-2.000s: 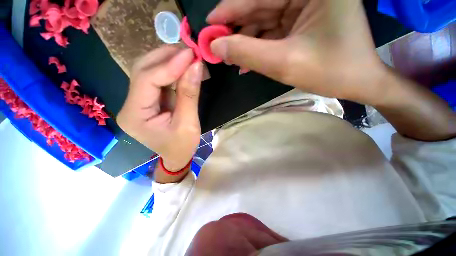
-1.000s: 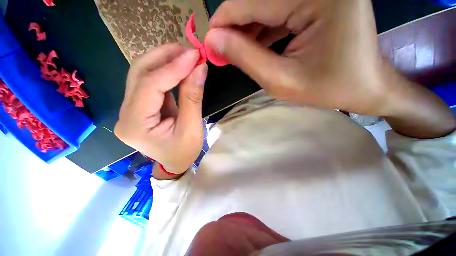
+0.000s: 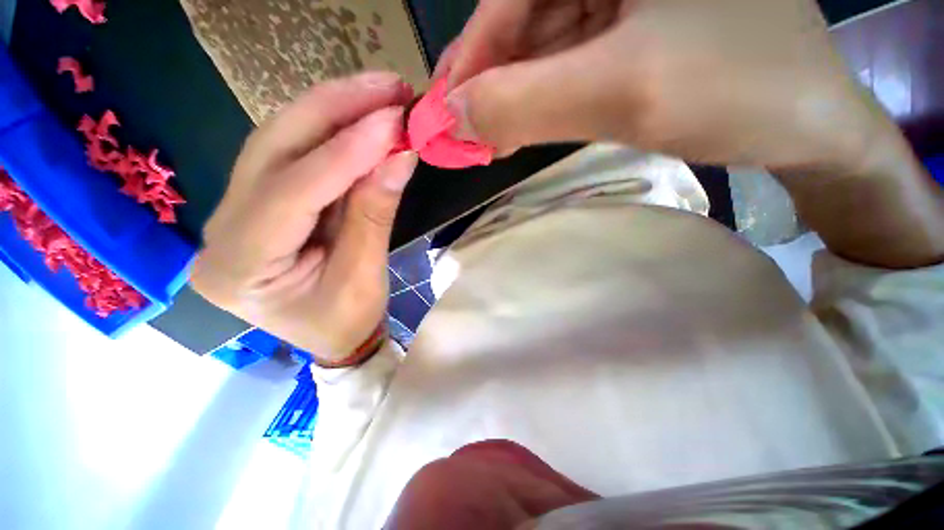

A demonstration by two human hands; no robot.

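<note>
My right hand (image 3: 662, 93) pinches a red hollow round part (image 3: 445, 129) between thumb and fingers; the part is tilted and partly covered by the fingertips. My left hand (image 3: 311, 207), with a red cord at the wrist, pinches a small red curved piece (image 3: 406, 133) against the round part's left side. Most of that piece is hidden by the fingertips. The two parts touch, held above the dark bench. The brown cardboard pad (image 3: 290, 52) with darker spots lies behind my hands.
A blue bin (image 3: 114, 207) with many small red pieces stands at the left. A loose cluster of red curved pieces (image 3: 129, 171) lies beside it on the dark bench (image 3: 207, 124), with more further back. Blue crates (image 3: 295, 414) are below the bench.
The white dish and the far heap of round parts have left the view. The round part has been turned, and the curved piece is now mostly covered. My left fingers have closed over it.
</note>
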